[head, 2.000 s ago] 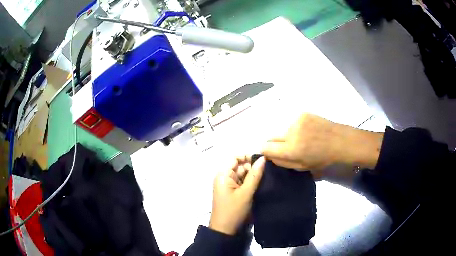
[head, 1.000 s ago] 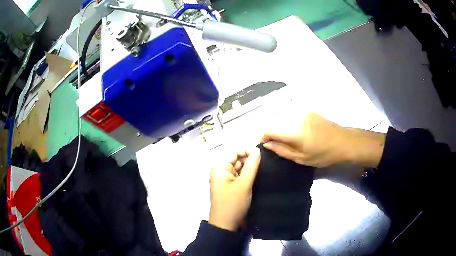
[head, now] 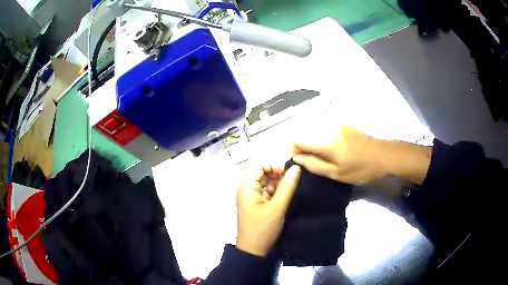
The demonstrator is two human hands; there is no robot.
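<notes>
A black fabric piece hangs flat from my fingers over the white sheet at the lower middle. My left hand pinches its top left corner between thumb and fingers. My right hand pinches the top edge beside it, and the two hands' fingertips are close together. The sewing machine head with its blue cover stands up and left of my hands. The small metal clamp parts show at the cover's lower right; the piece is apart from them.
A large black fabric pile lies at left, beside a red-and-white bag. A pale cable curves down the left. A grey cylinder juts above the bed. Dark fabric lies at far right.
The machine appears farther right in the view than two seconds ago. The left thumb has shifted slightly right at the fabric's top corner. Both hands keep hold of the piece.
</notes>
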